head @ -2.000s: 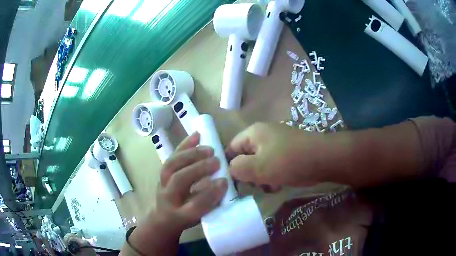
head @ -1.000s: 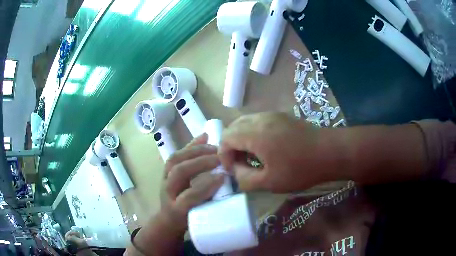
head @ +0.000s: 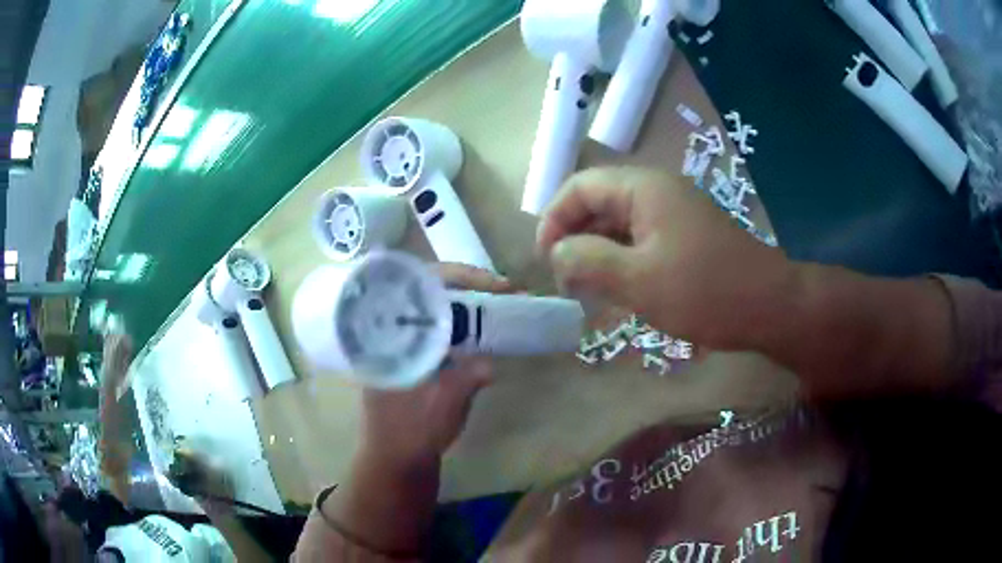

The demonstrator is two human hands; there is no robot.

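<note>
My left hand [head: 434, 401] holds a white handheld fan [head: 516, 323] by the handle just below its head. The fan's spoked round face is turned up towards me and its handle points right, with the dark display window near the head. My right hand [head: 626, 236] is above and right of the handle end, apart from it, with fingers curled; whether it holds a small piece cannot be told. Small white button pieces lie on the brown board in a pile [head: 725, 181] beyond my right hand and in a group [head: 648, 343] below it.
Other white fans lie on the brown board [head: 319, 412]: two ahead [head: 445, 214], two at the top [head: 560, 121], two at left [head: 258, 330]. Handle covers [head: 906, 127] and a clear bag [head: 983, 110] lie at right. The green conveyor [head: 264, 132] runs behind. Another person's arm [head: 113, 407] shows at left.
The held fan has turned from handle-up with its head near me to handle-right, its spoked face now showing. My right hand has moved off the fan, up and right. The view has shifted somewhat.
</note>
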